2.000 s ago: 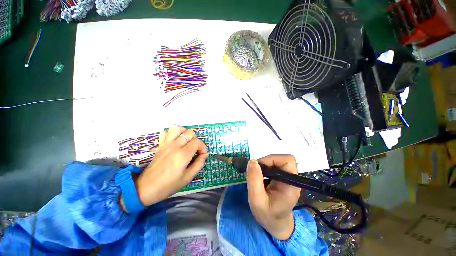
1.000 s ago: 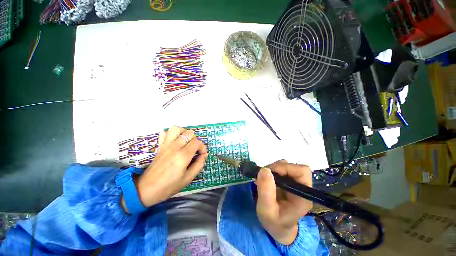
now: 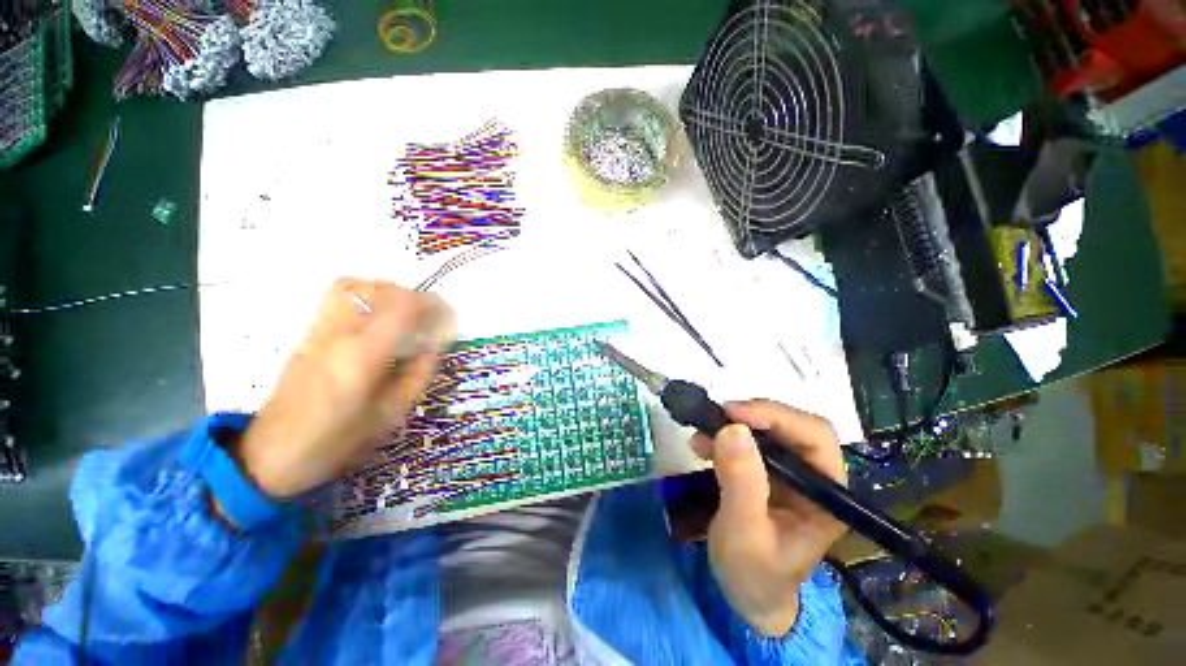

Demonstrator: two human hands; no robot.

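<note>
The green PCB panel [image 3: 579, 416] lies on the white sheet, with rows of coloured lead wires [image 3: 455, 423] on its left part. My left hand [image 3: 351, 377] is raised over the panel's left end, blurred; its fingertips are near the loose strands below the wire pile [image 3: 458, 191], and I cannot tell whether they hold anything. My right hand [image 3: 774, 501] grips the black soldering iron [image 3: 832, 498] like a pen. Its metal tip is over the panel's upper right part; contact cannot be told.
Dark tweezers [image 3: 669, 308] lie right of the panel. A round dish with silvery contents [image 3: 622, 148] stands beside the black fan [image 3: 767, 130]. The iron stand [image 3: 936, 254] is right of it. Wired bundles [image 3: 195, 50] lie upper left, and a red rack [image 3: 1106, 46] is upper right.
My left hand has lifted off the panel and moved up and left, uncovering the wire rows. The iron's tip has moved up and right over the panel. The view has shifted slightly.
</note>
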